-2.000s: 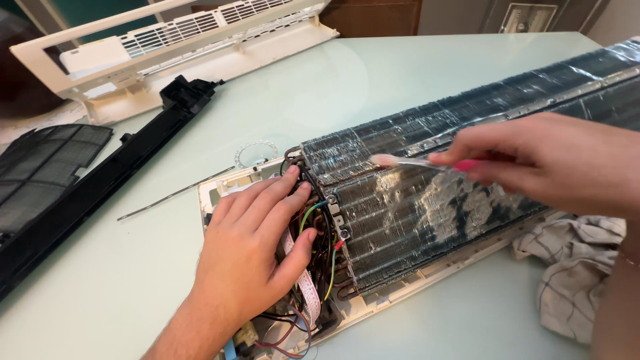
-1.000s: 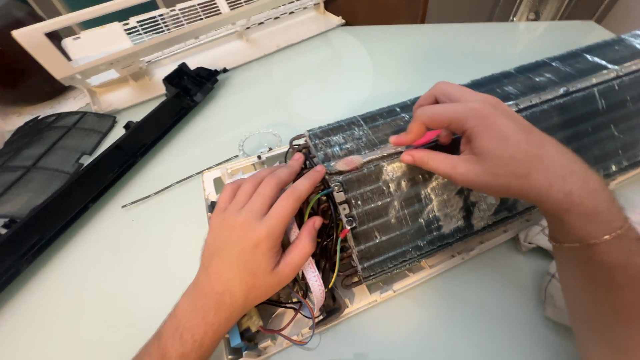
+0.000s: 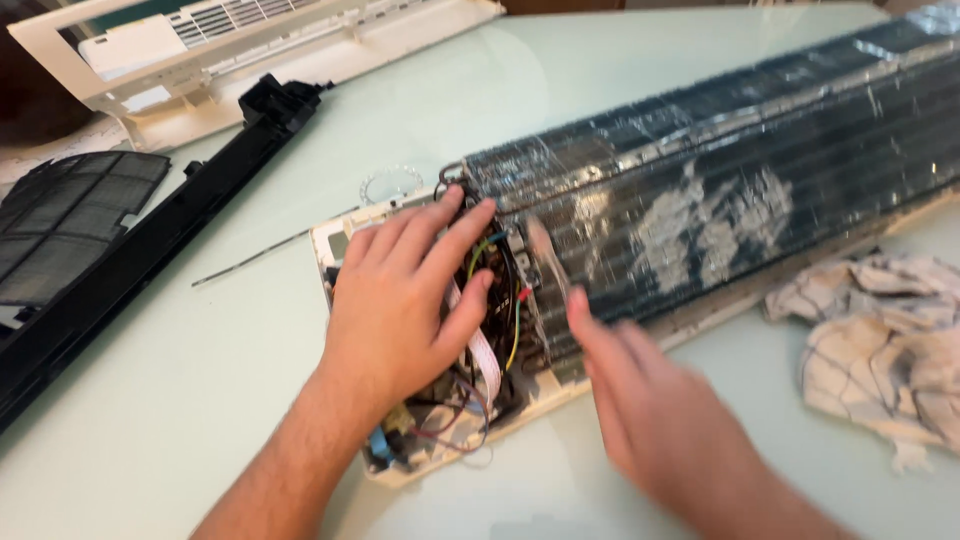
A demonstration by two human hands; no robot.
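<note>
An air conditioner's indoor unit with its cover off lies diagonally, its finned heat exchanger coil (image 3: 705,202) facing up, with whitish patches on the fins. My left hand (image 3: 409,292) rests palm down, fingers spread, over the wiring end of the white plastic base (image 3: 570,386). Coloured wires and a white ribbon cable (image 3: 484,360) show beside its thumb. My right hand (image 3: 645,382), somewhat blurred, grips the handle of a small brush, probably a toothbrush (image 3: 551,259). The brush's head is at the coil's left end, near the metal end plate. Most of its handle is hidden by my fingers.
A white plastic front cover (image 3: 277,67) lies at the back left. In front of it are a long black plastic part (image 3: 172,214) and a dark mesh filter (image 3: 75,217). A clear beaded ring (image 3: 390,184) sits behind the unit; a checked cloth (image 3: 885,352) lies at right.
My right hand has moved from above the coil to its near edge, bringing the brush to the coil's left end. My left hand stays over the wiring.
</note>
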